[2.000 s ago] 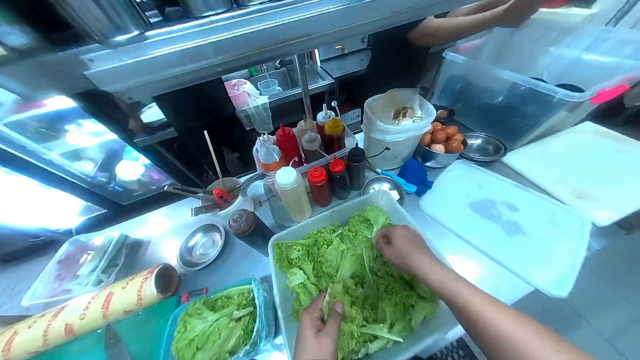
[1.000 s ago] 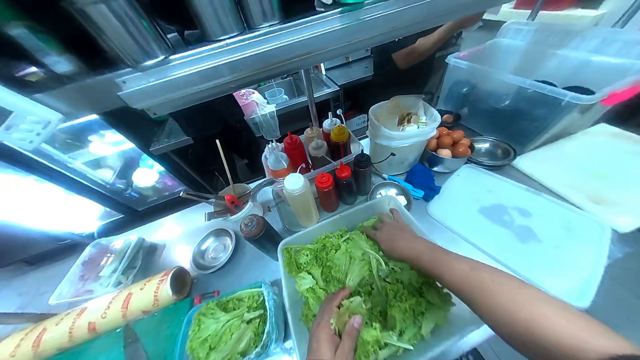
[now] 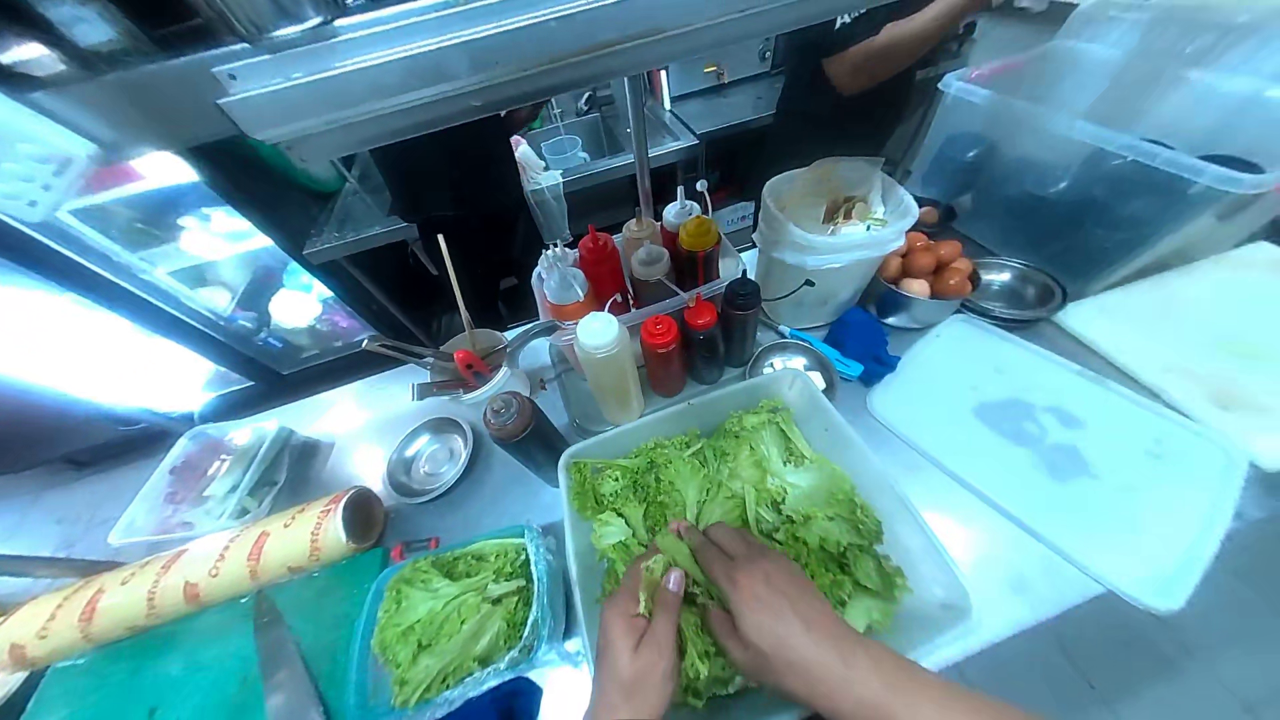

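Observation:
Green leaf lettuce (image 3: 810, 490) fills much of a large white plastic tub (image 3: 935, 590) in front of me. My left hand (image 3: 640, 630) pinches a piece of lettuce leaf between thumb and fingers, low in the tub. Close beside it, my right hand (image 3: 765, 600) has its fingers on the same leaf, with the fingertips partly hidden among the greens. To the left stands a smaller blue container (image 3: 545, 600) lined with plastic film, holding more lettuce leaves (image 3: 455, 610).
Squeeze bottles (image 3: 608, 365) stand behind the tub, near a lined white bucket (image 3: 835, 230) and a bowl of eggs (image 3: 925, 275). A translucent lid (image 3: 1060, 460) lies right. At left are a wrap roll (image 3: 190, 575), a knife (image 3: 283, 660) on a green cutting board (image 3: 150, 660), and a metal bowl (image 3: 428, 458).
My right hand has come from the far side of the lettuce down to my left hand. Both hands are now together at one leaf.

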